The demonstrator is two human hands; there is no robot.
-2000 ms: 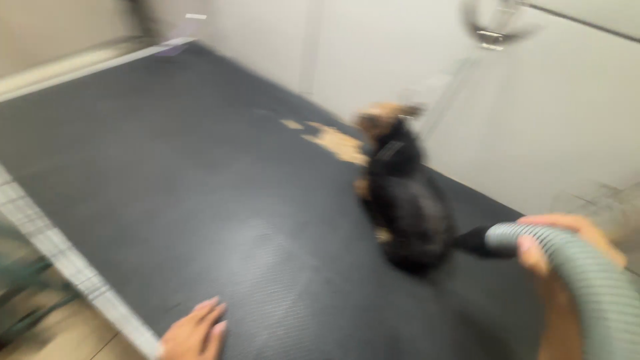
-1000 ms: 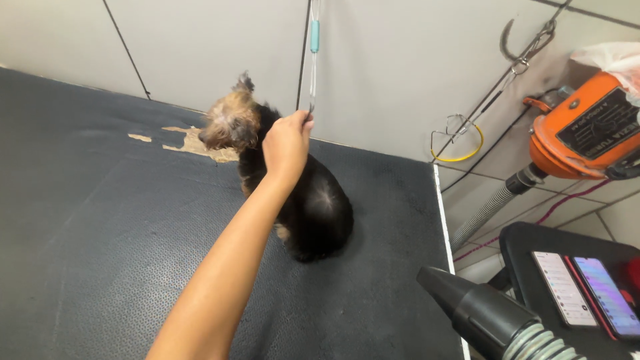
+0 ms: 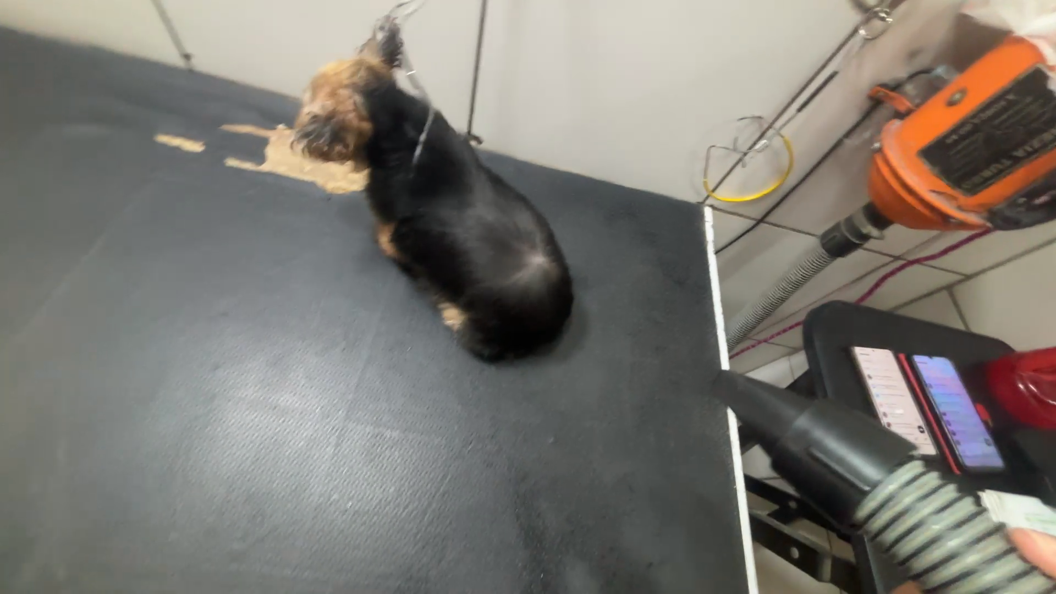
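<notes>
A small black and tan dog (image 3: pixel 478 231) sits on a black rubber-topped table (image 3: pixel 330 429), its head turned left and a thin clear loop about its neck. At the lower right my right hand (image 3: pixel 1031 551) is shut on the ribbed grey hose (image 3: pixel 949 520) of a pet dryer, only its fingertips showing at the frame's edge. The hose's black nozzle (image 3: pixel 817 437) reaches over the white table edge, apart from the dog. My left hand is out of view.
An orange dryer motor (image 3: pixel 957 148) with its own hose (image 3: pixel 780 293) hangs at the right. Two phones (image 3: pixel 891 396) lie on a black stand (image 3: pixel 833 330) beside a red object (image 3: pixel 1027 388). A yellow wire loop (image 3: pixel 751 196) hangs on the tiled wall. The table covering has a torn patch (image 3: pixel 309 169) near the dog's head.
One second ago a hand was at the dog's neck, holding the clear loop's line; that hand has left the view. The dog remains seated. Two seconds ago the nozzle was close to the dog's rear.
</notes>
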